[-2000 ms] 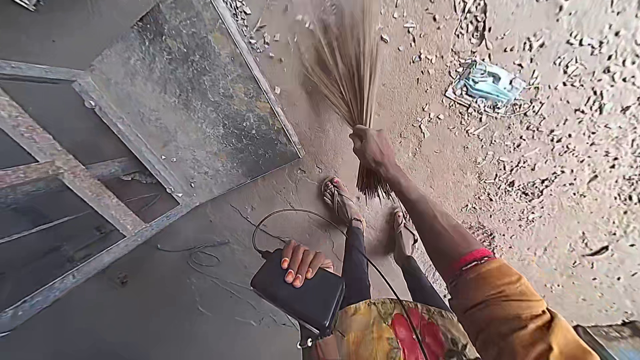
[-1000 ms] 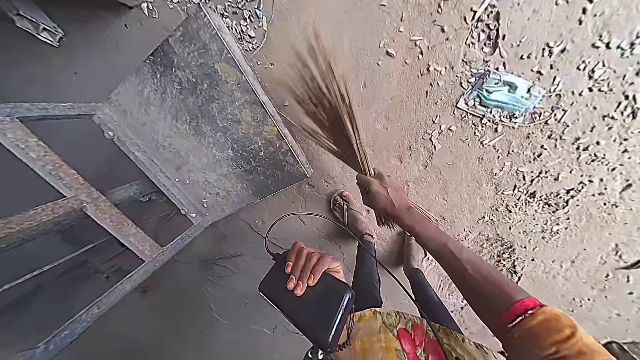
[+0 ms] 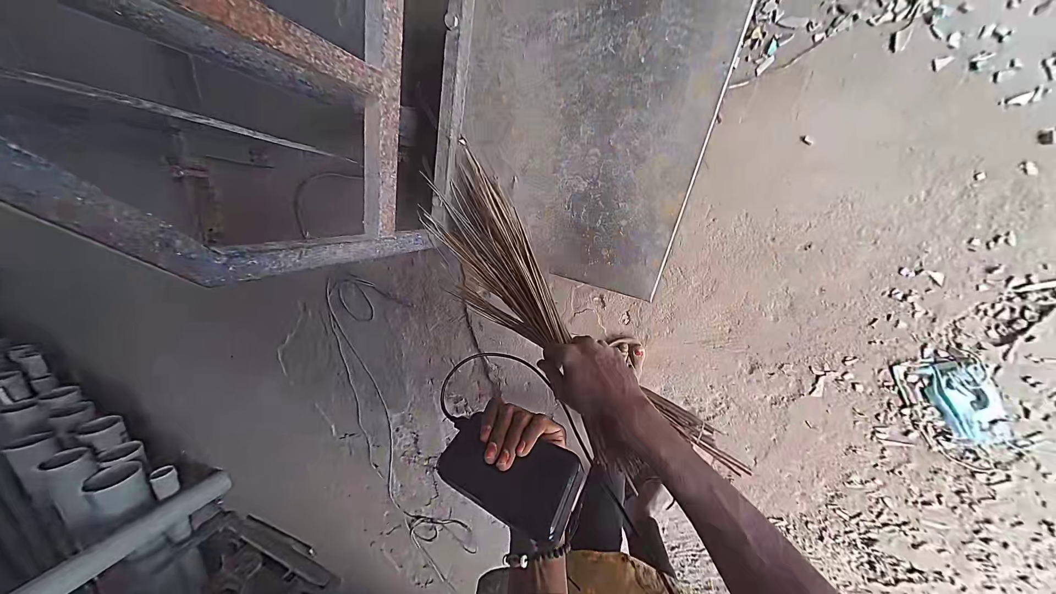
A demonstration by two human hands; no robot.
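My right hand (image 3: pixel 596 381) grips a stick broom (image 3: pixel 511 268) around its bound middle part. The bristles fan out up and to the left, over the edge of a flat, stained metal sheet (image 3: pixel 610 140), and the butt ends stick out below my wrist. Lower and to the left, my left hand (image 3: pixel 518 433) is closed around a black box-shaped device (image 3: pixel 516 483), its fingers over the top face. A black cable (image 3: pixel 478 356) loops from the device and passes under my right arm.
A rusty metal frame (image 3: pixel 381 165) stands at upper left. Grey pipes (image 3: pixel 103 487) are stacked at lower left. Thin wire (image 3: pixel 363 363) lies on the floor between. At right, a crumpled turquoise-and-white item (image 3: pixel 961 400) lies among scattered chips. My sandalled foot (image 3: pixel 629 351) is just beyond my right hand.
The view has shifted a lot towards the left, bringing the pipes in. The broom, still in my right hand, has swung left relative to my body and now crosses near the left hand's device.
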